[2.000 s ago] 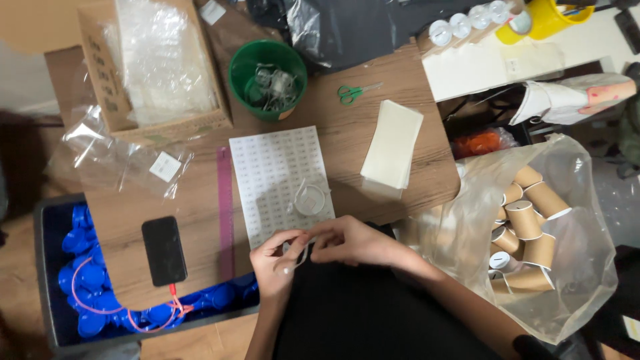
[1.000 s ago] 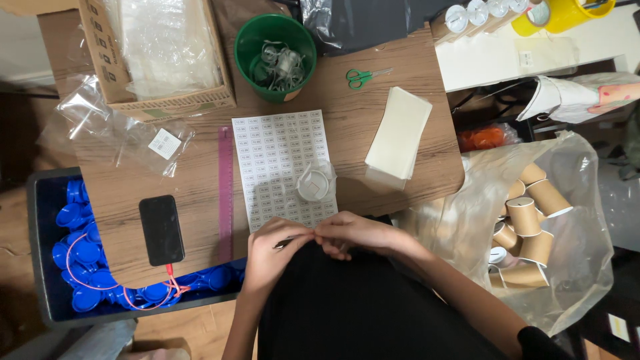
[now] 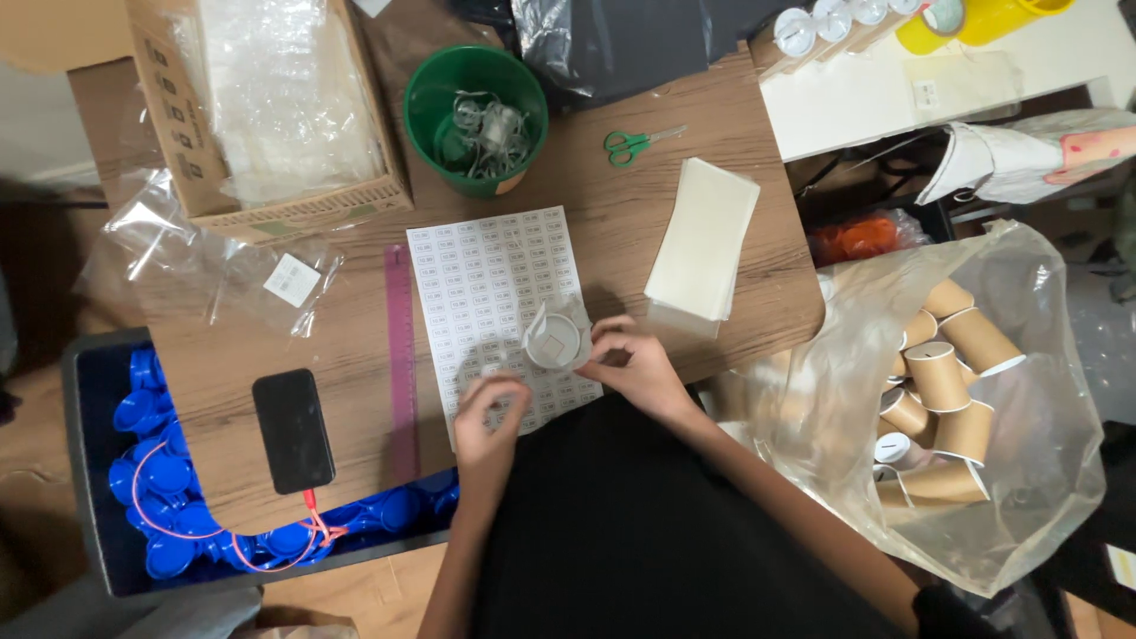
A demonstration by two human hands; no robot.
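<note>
A round clear plastic lid or shallow cup rests on a sheet of small printed labels, with clear film around it. My right hand is at its right side, thumb and fingers on the edge of the film or lid. My left hand is blurred over the sheet's lower left, thumb and fingers apart; nothing shows between them. A purple ruler lies left of the sheet. On the right is a stack of pale paper strips, with green-handled scissors above it.
A green bucket holding clear plastic pieces and a cardboard box of clear bags stand at the back. A black phone lies left, above a bin of blue plastic caps. At right, a large plastic bag holds cardboard tubes.
My hands were together near the sheet's lower edge; now they are apart, the right one up beside the clear round piece and the left over the sheet's lower left.
</note>
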